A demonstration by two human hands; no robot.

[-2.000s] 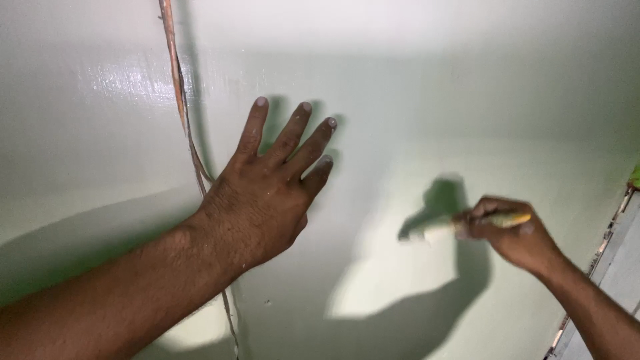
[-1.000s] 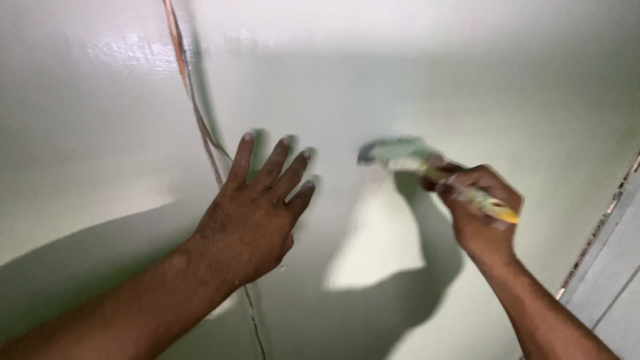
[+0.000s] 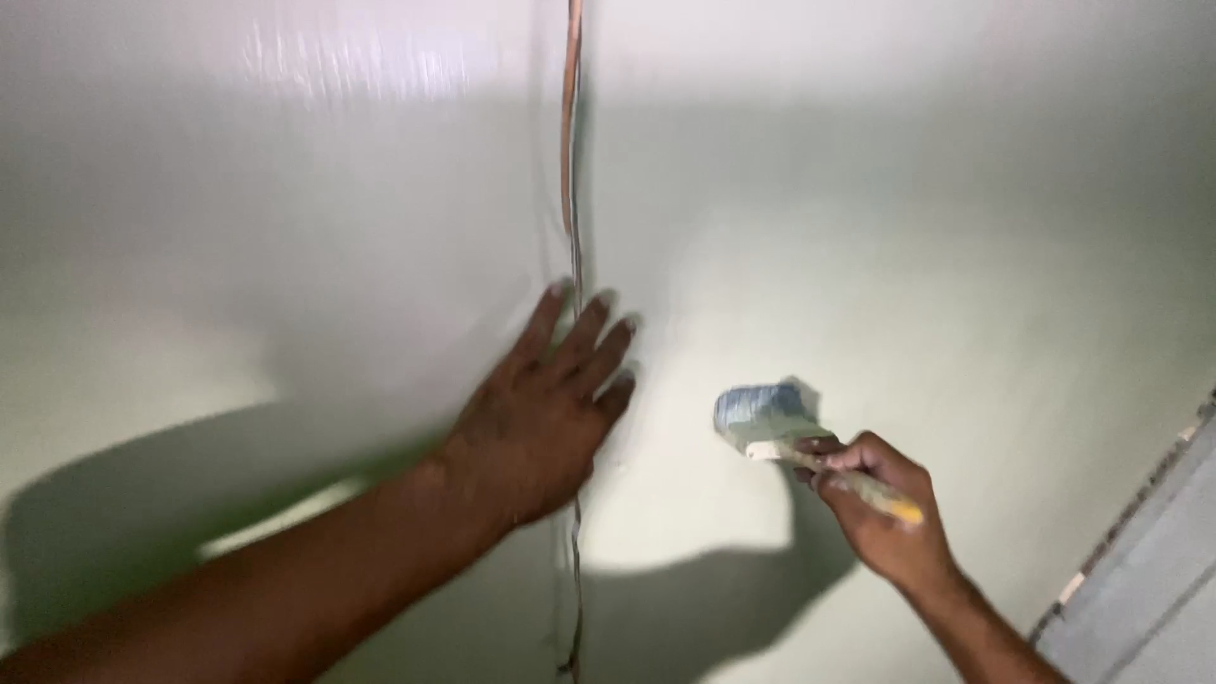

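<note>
My left hand (image 3: 546, 418) lies with fingers spread against the pale green painted wall (image 3: 902, 313), over a thin cable (image 3: 573, 142) that runs down the surface. It holds nothing. To its right, my right hand (image 3: 883, 503) grips a flat paintbrush (image 3: 765, 418) by its paint-smeared, yellow-ended handle. The wide bristles look bluish-grey and point up and left, at the wall; whether they press on it cannot be told. Both arms cast dark shadows on the wall.
Above and below my left hand the cable continues, hanging slightly wavy with a shadow beside it. At the lower right, a rough-edged seam borders a grey panel (image 3: 1140, 579). Glossy reflections show at the upper left of the wall.
My right hand has brought the brush lower on the wall, its bristles now below the level of my left fingertips. My left hand now covers part of the cable, which its fingers were right of before.
</note>
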